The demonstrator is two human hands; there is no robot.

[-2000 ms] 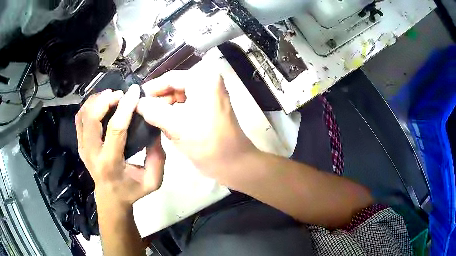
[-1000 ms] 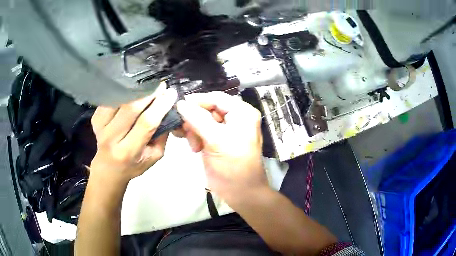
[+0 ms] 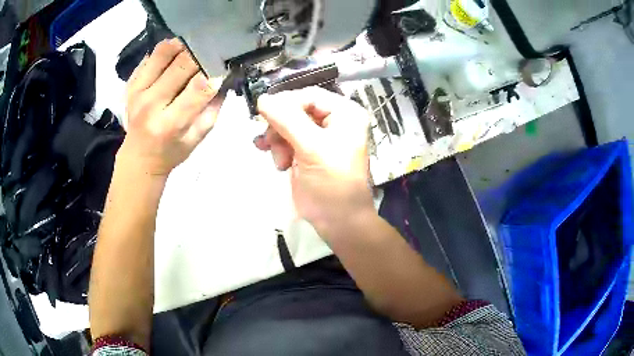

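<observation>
My left hand (image 3: 167,108) is left of the needle area, its fingers closed on a black fabric piece (image 3: 229,82), seen as a narrow dark part between its fingertips and the presser foot area (image 3: 256,69). My left fingers hide much of it. My right hand (image 3: 323,142) is just right of the needle area, thumb and forefinger together by a thin dark edge. Whether they grip it is unclear. A small dark bit shows under the right fingers. The shiny bed cover plate (image 3: 302,78) lies just above the right hand.
A pile of black work pieces (image 3: 52,167) lies left on the white tabletop (image 3: 208,229). A short black strip (image 3: 285,252) lies near its front edge. Metal tools (image 3: 386,104) lie on the stained base at right. A blue crate (image 3: 532,243) stands at lower right.
The view has shifted, showing more of the pile and crate. My left hand has moved away from my right, and the black piece now shows between left fingertips and machine.
</observation>
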